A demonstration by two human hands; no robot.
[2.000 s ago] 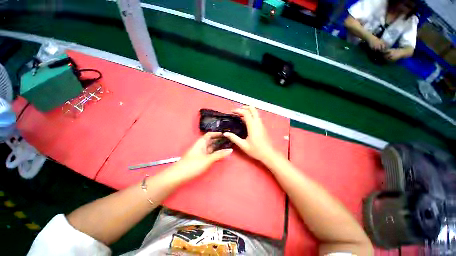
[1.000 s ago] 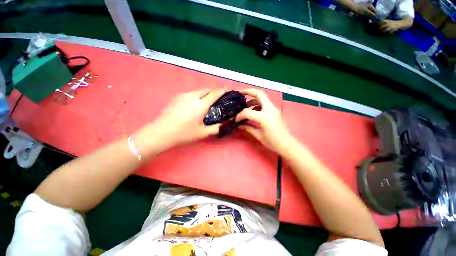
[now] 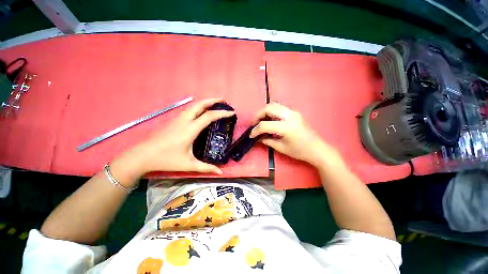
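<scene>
The black device body (image 3: 218, 138) lies on the red mat near its front edge, with its inner side facing up. My left hand (image 3: 184, 138) holds it, thumb at its lower end and fingers over its top end. My right hand (image 3: 286, 134) grips the black rear cover (image 3: 244, 144), tilted, just right of the body. The two parts are close together at their lower ends; whether they touch there I cannot tell. My right fingertips hide the cover's upper end.
A metal strip (image 3: 135, 123) lies slanted on the left mat. A large grey-brown cylinder unit (image 3: 393, 131) stands at right beside clear plastic trays (image 3: 464, 139). Small shiny metal pieces (image 3: 20, 92) lie far left. A metal rail (image 3: 214, 31) runs behind the mats.
The view has tipped down and shifted right. The body and cover, close together in both hands before, are now opened side by side, low over the mat's front part. The metal strip is uncovered again.
</scene>
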